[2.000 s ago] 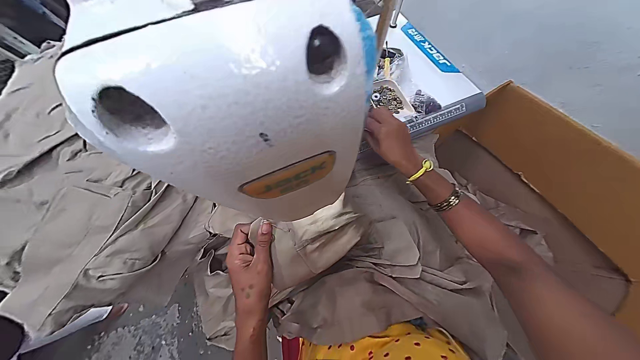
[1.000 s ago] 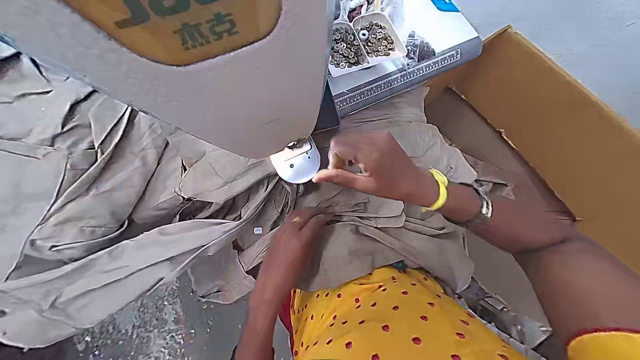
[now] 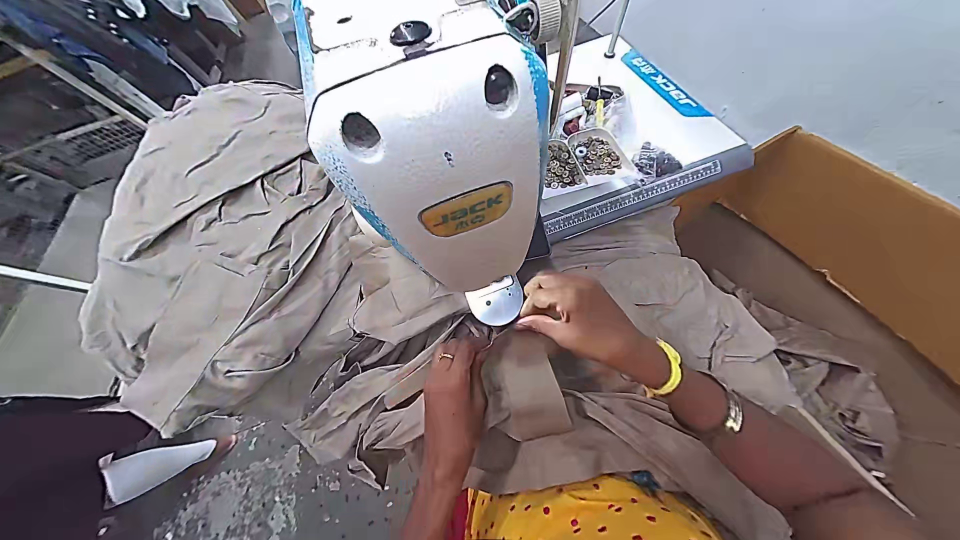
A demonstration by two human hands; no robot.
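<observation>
A white and blue Jack sewing machine head (image 3: pixel 442 157) stands over khaki fabric (image 3: pixel 247 270) that spreads to both sides. At its lower end is a rounded metal plate (image 3: pixel 495 301). My left hand (image 3: pixel 455 390), with a ring, grips the fabric just below and left of this plate. My right hand (image 3: pixel 581 315) is at the plate's right edge, its thumb and forefinger close together at the cloth; whether they pinch it is hidden. A folded fabric band (image 3: pixel 529 390) lies between my hands.
Trays of metal buttons (image 3: pixel 600 156) sit on the white machine bed (image 3: pixel 675 142) at the back right. A cardboard box (image 3: pixel 862 225) stands at the right. At the lower left are a person's dark clothing (image 3: pixel 60 450) and a white item (image 3: pixel 157 471). Racks (image 3: pixel 67 97) stand at the upper left.
Two seconds ago my right hand was near the button trays; it is now beside the plate under the machine head. My left hand stays on the fabric. The view has shifted.
</observation>
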